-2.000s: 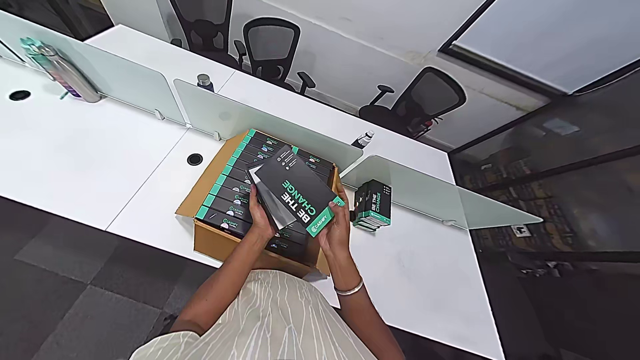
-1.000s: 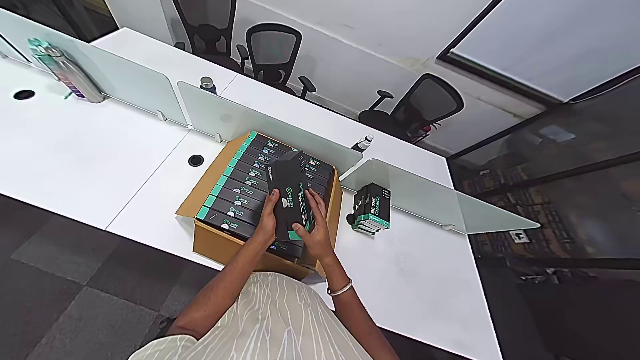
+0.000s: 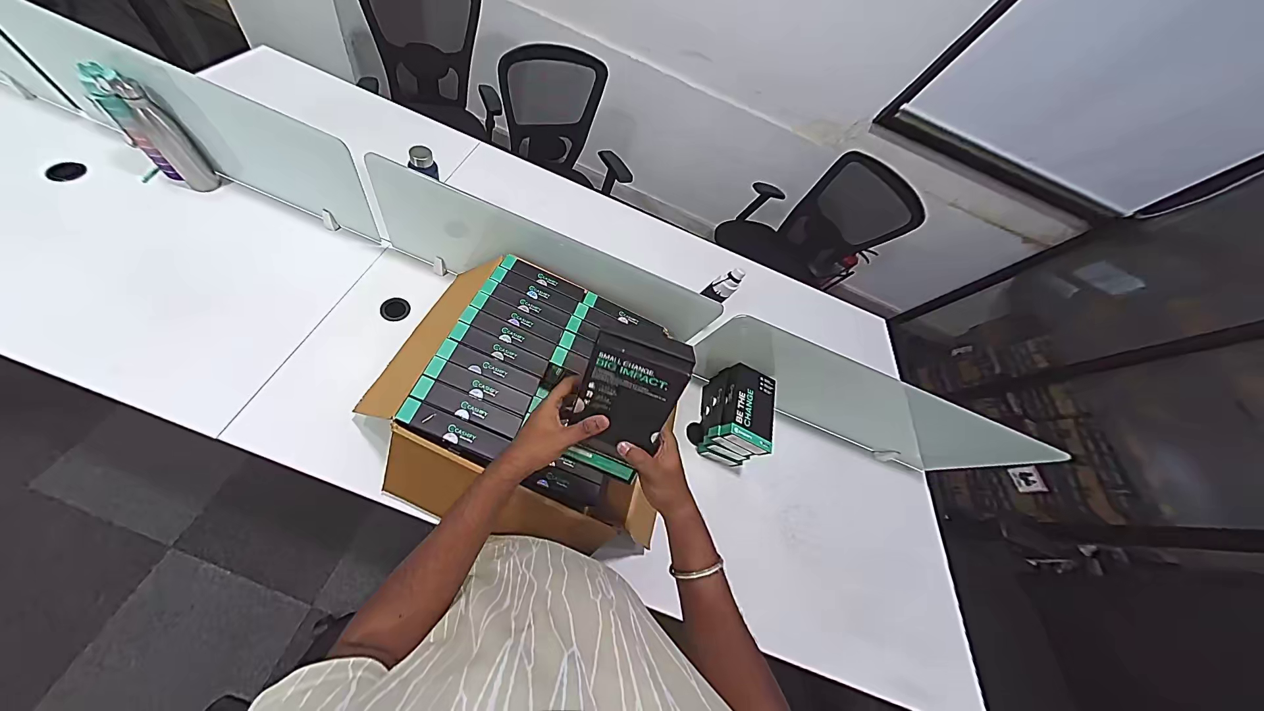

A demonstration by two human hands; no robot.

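Observation:
A black and green retail box (image 3: pixel 632 390) is held above the open cardboard carton, its printed broad face turned up. My left hand (image 3: pixel 553 425) grips its left edge, with the thumb on the face. At its lower right corner my right hand (image 3: pixel 657 469) holds on, thumb also on the face. Below, the cardboard carton (image 3: pixel 449 494) contains rows of similar black boxes (image 3: pixel 499 360) with green ends. To the right of the carton, a small stack of the same boxes (image 3: pixel 739 410) rests on the white desk (image 3: pixel 820 553).
Frosted glass dividers (image 3: pixel 533 247) run behind the carton. Metal bottles (image 3: pixel 163 133) stand at the far left by a divider. A small bottle (image 3: pixel 423 163) and another bottle (image 3: pixel 726 284) are beyond the dividers, with mesh chairs (image 3: pixel 553 99) behind. Round desk grommet (image 3: pixel 395 309) left of the carton.
The held box has been turned over between my hands; a different printed face shows now. Both hands have shifted their hold on it. The carton and the stack at the right have stayed put.

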